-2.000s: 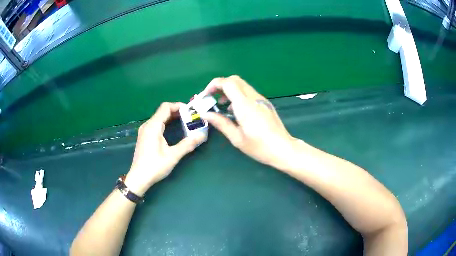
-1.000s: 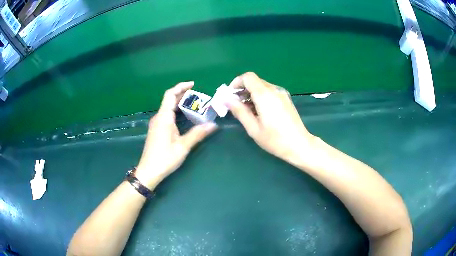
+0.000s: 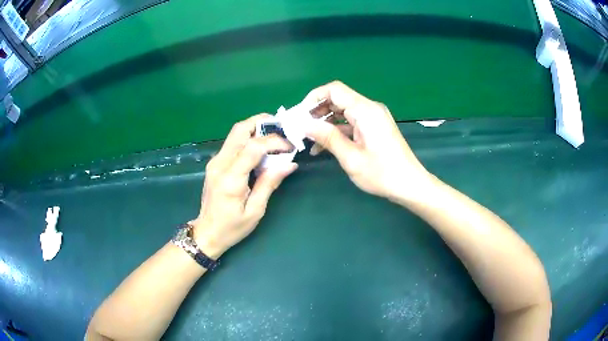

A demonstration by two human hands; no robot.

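My left hand (image 3: 233,174) grips the white adapter housing (image 3: 276,162), with a finger across its dark opening. My right hand (image 3: 363,143) holds the white plug end cap (image 3: 297,126) by its pronged side, close against the right of the housing. The thin prongs point right between my right fingers. The cap is not seated on the housing; whether they touch is blurred. The inside of the housing is mostly hidden by my left fingers.
The green conveyor belt (image 3: 220,80) runs across beyond my hands. A white guide strip (image 3: 567,100) lies at the right. A loose white two-pronged piece (image 3: 51,241) lies at the left on the bench edge (image 3: 120,220). A small white block (image 3: 11,109) is at the far left.
The housing and cap have moved slightly right and closer together. A left finger has moved over the housing opening, which showed a yellow part before. The block at the far left has come further into view.
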